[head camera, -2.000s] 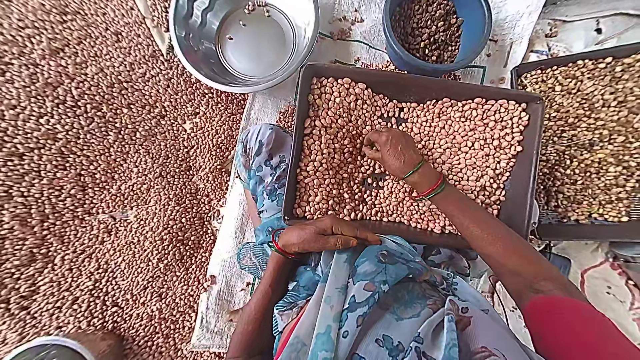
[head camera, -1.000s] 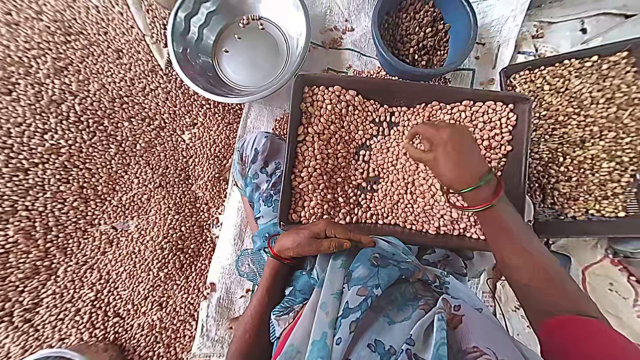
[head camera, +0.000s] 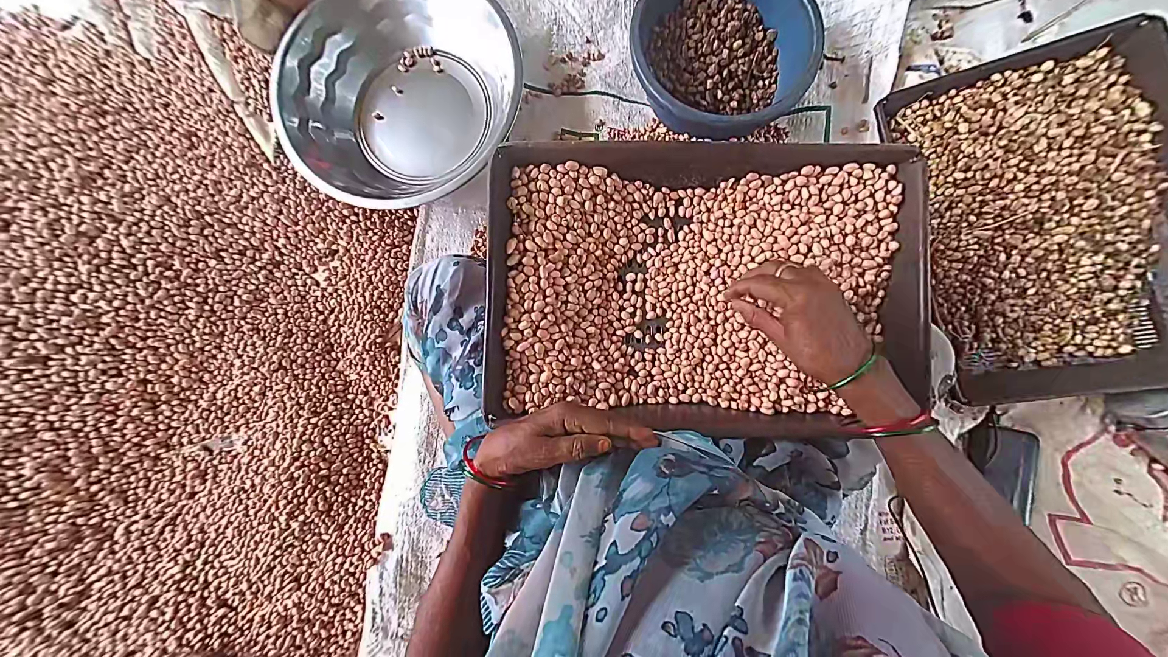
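Observation:
A dark rectangular tray (head camera: 707, 161) full of pinkish-tan shelled peanuts (head camera: 584, 301) rests at my lap, with its slotted bottom showing in a few gaps left of the middle. My right hand (head camera: 803, 315) is over the right half of the peanuts, thumb and fingertips brought close together; whether a nut is between them cannot be told. Along the tray's near rim, toward its left end, lies my left hand (head camera: 557, 443), palm down, its fingers stretched to the right against the rim and the blue floral cloth (head camera: 639, 529).
Peanuts (head camera: 182, 365) cover the floor at left. Beyond the tray stand a steel basin (head camera: 420, 119) with a few nuts and a blue bowl (head camera: 803, 64) of darker nuts. At right is another dark tray (head camera: 1058, 379) of mixed yellowish and brown nuts. White sacking (head camera: 584, 73) lies underneath.
My right hand has moved from the gap left of the tray's middle to over the right half of the peanuts. My left hand has stayed at the near rim.

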